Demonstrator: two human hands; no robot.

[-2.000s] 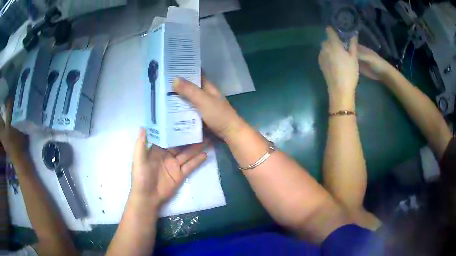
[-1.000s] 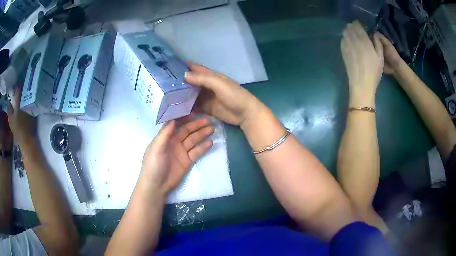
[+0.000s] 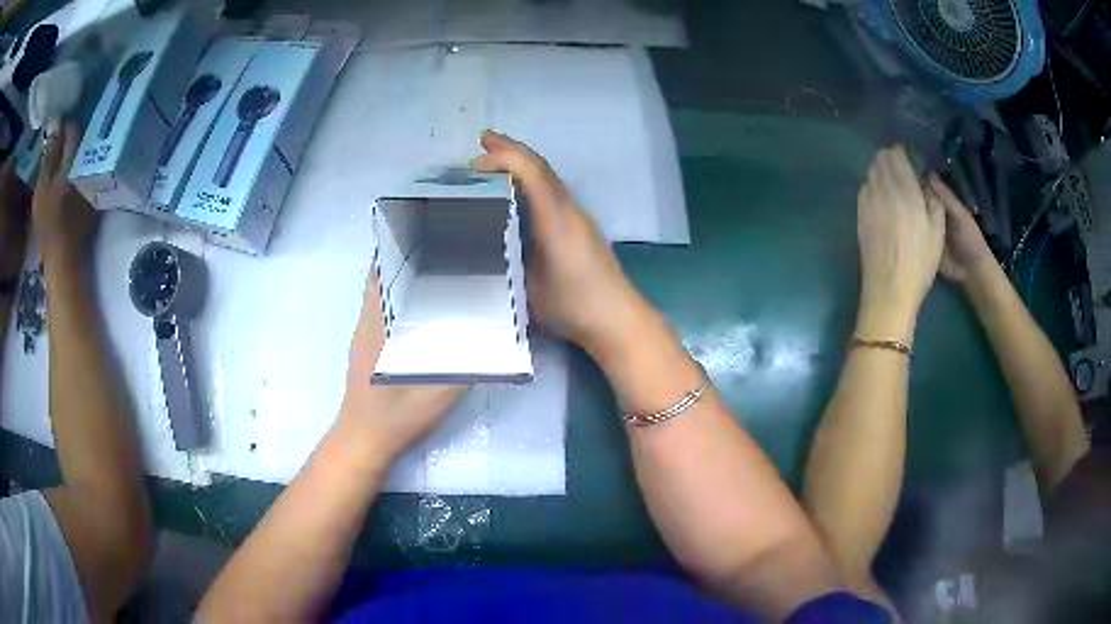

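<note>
A retail box (image 3: 451, 287) is in front of me, its open end facing me. Its inside is white and looks empty. My right hand (image 3: 554, 250) holds the box's right side, fingers behind it. My left hand (image 3: 402, 421) is at its lower left and underneath, partly hidden by the box. A dark grey handheld fan (image 3: 171, 341) lies on the white paper sheet (image 3: 286, 421) to the left, head away from me.
Several light-blue retail boxes (image 3: 244, 152) lie picture side up at the far left. A neighbour's arm (image 3: 91, 354) is at the left. Another person's hands (image 3: 902, 226) are at the right, below a blue desk fan (image 3: 969, 37). Crumpled plastic film (image 3: 439, 524) lies at the near edge.
The box has turned from its printed faces and closed end to its open end facing me. My left hand has moved from beside it to under it. The view has shifted, showing the desk fan.
</note>
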